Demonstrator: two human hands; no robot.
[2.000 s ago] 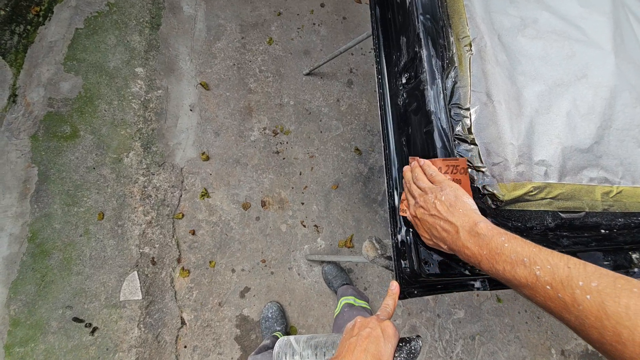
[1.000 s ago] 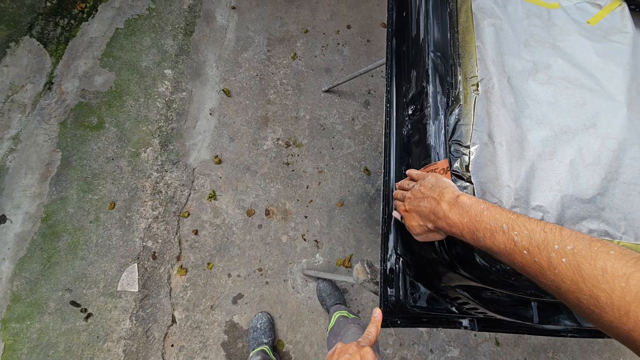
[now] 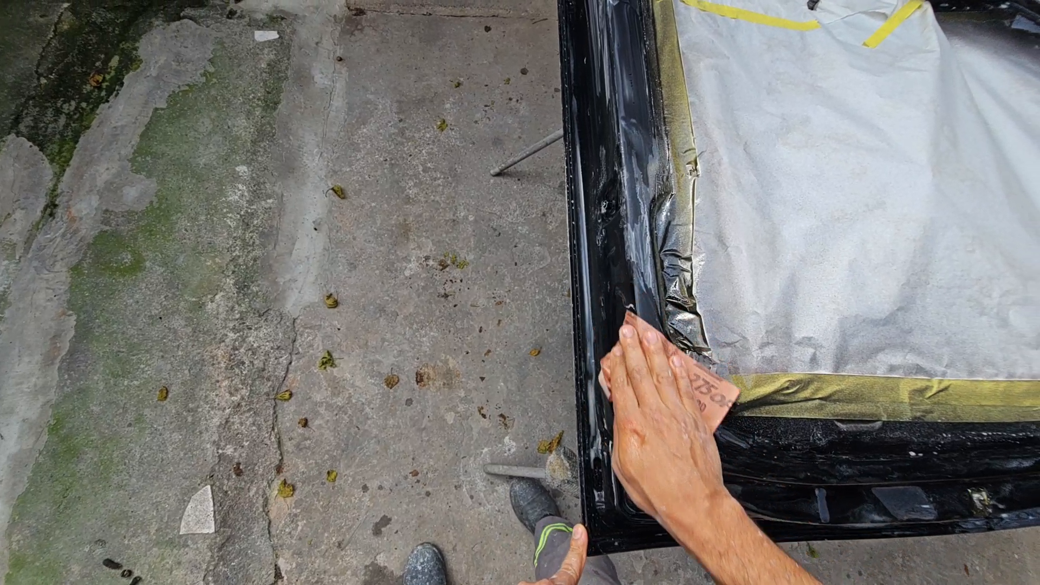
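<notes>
My right hand (image 3: 662,431) lies flat over a folded sheet of orange-brown sandpaper (image 3: 711,396), pressing it on the wet, glossy black panel (image 3: 605,244) near its lower left inner corner. Printed writing shows on the paper's right part. At the bottom edge, my left hand (image 3: 569,561) shows only in part, one finger pointing up at the panel's lower left corner; nothing is seen in it, and its other fingers are mostly cut off. Yellow masking tape (image 3: 886,396) borders a whitish masking sheet (image 3: 845,203) over the panel's middle. Crumpled, black-coated tape lines the inner corner.
Metal legs of a stand (image 3: 526,153) stick out left from under the panel, one high up and another (image 3: 516,470) near my boots (image 3: 532,502). The stained concrete floor (image 3: 406,284) bears small leaves, green growth and a pale fragment (image 3: 197,512).
The sandpaper, mostly covered by my right hand one second ago, now shows on both sides of the fingers, which point more up the panel. My left hand stays by the corner.
</notes>
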